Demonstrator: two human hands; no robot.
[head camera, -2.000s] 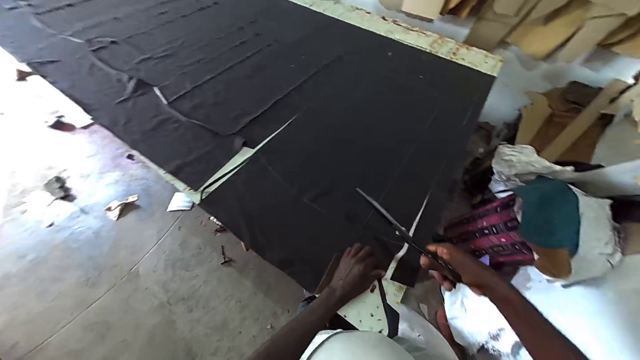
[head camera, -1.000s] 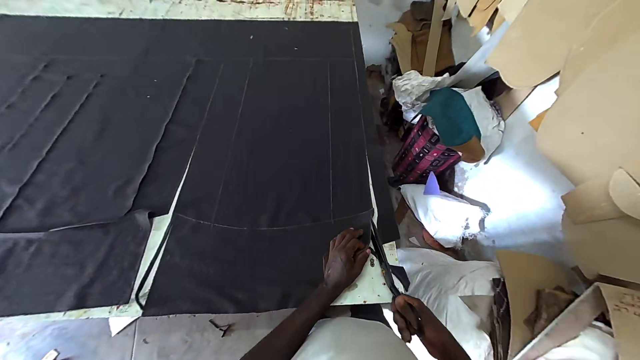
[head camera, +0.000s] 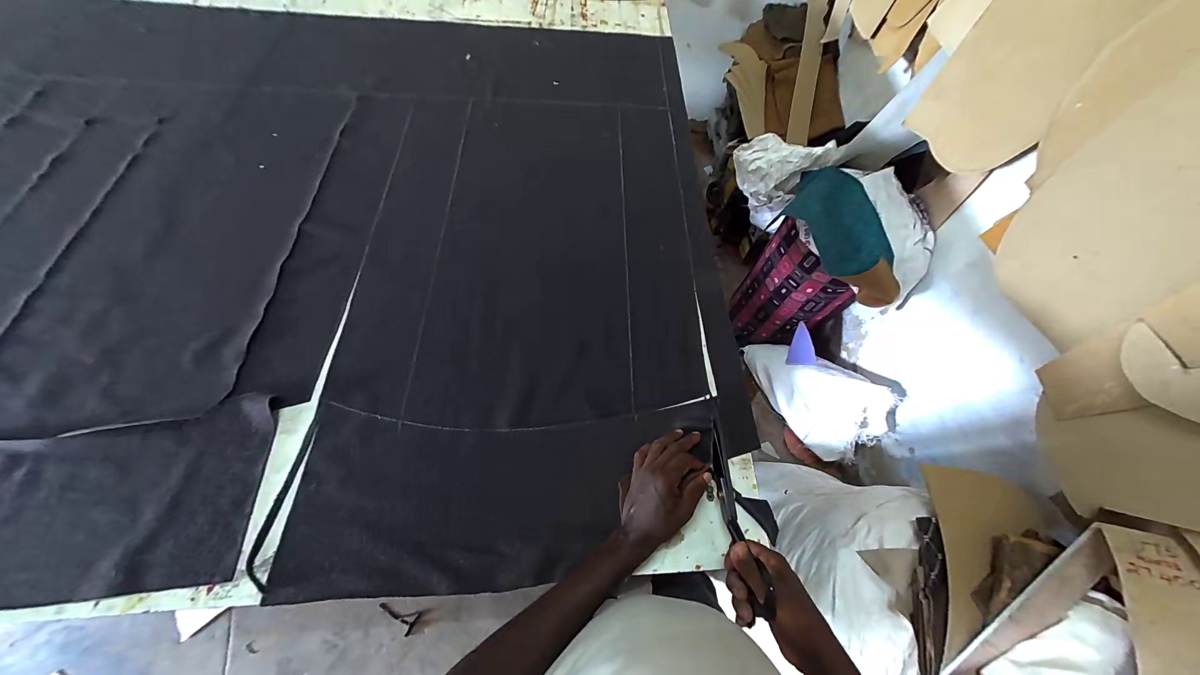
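Note:
Dark fabric (head camera: 525, 281) lies spread over a pale worktable (head camera: 694, 548), marked with thin chalk lines and a curved line near its lower part. My left hand (head camera: 664, 487) rests with fingers spread on the fabric near its lower right corner. In my right hand (head camera: 755, 581) are the handles of dark scissors (head camera: 727, 492), whose blades point away from me along the cut beside the right strip of fabric. Pale slits show along the right line, at the right end of the curve, and at the left between the marked piece and the neighbouring fabric.
Right of the table stand a pink and black patterned bag (head camera: 787, 286), a teal cloth piece (head camera: 839, 220) and white sacks (head camera: 825, 398). Brown card patterns (head camera: 1106, 206) hang at the far right. A small dark object (head camera: 401, 618) lies on the floor below the table edge.
A pale slit now shows at the right end of the curved chalk line, where one second ago none was plain. The view has turned strongly since two seconds ago.

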